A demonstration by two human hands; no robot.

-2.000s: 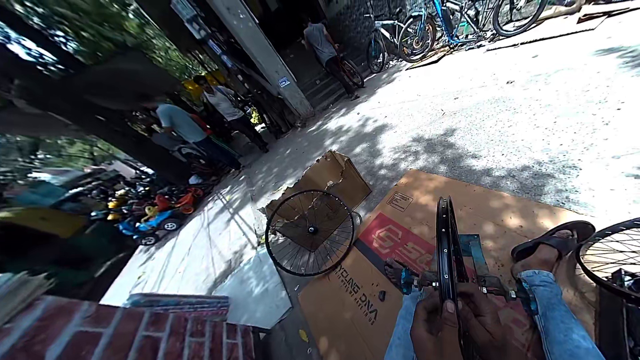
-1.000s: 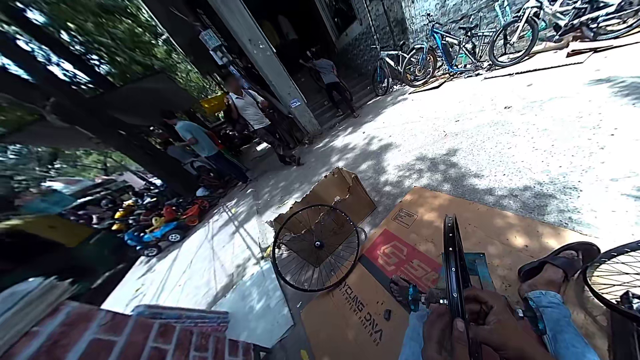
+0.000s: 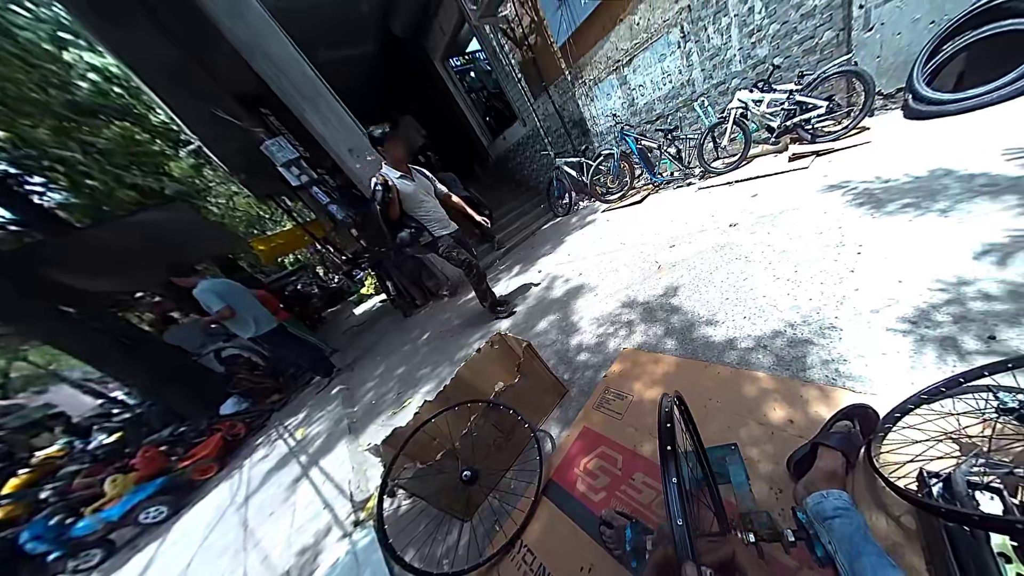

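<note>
A spoked bicycle wheel (image 3: 680, 472) with a black rim stands nearly edge-on between my legs, in a stand with a green metal base (image 3: 730, 472) and a threaded axle part (image 3: 772, 538). My left hand (image 3: 662, 552) is at the lower left of the rim, dark and partly cut off by the bottom edge, closed around it. My right hand (image 3: 724, 550) is just right of the rim, low in shadow; its fingers are hard to make out. Another spoked wheel (image 3: 534, 494) lies to the left, partly over torn cardboard (image 3: 532, 384).
Printed cardboard (image 3: 664, 368) lies under the stand and my sandaled foot (image 3: 832, 452). A third wheel (image 3: 880, 472) is at the right. A person (image 3: 424, 208) walks nearby; another (image 3: 240, 308) bends at the left. Toy vehicles (image 3: 152, 512), bicycles (image 3: 640, 160) and tires (image 3: 944, 76) are farther off.
The view has tilted up, so my hands are now mostly cut off at the bottom. The person in the white shirt has walked nearer, and the wheel remains upright between my legs.
</note>
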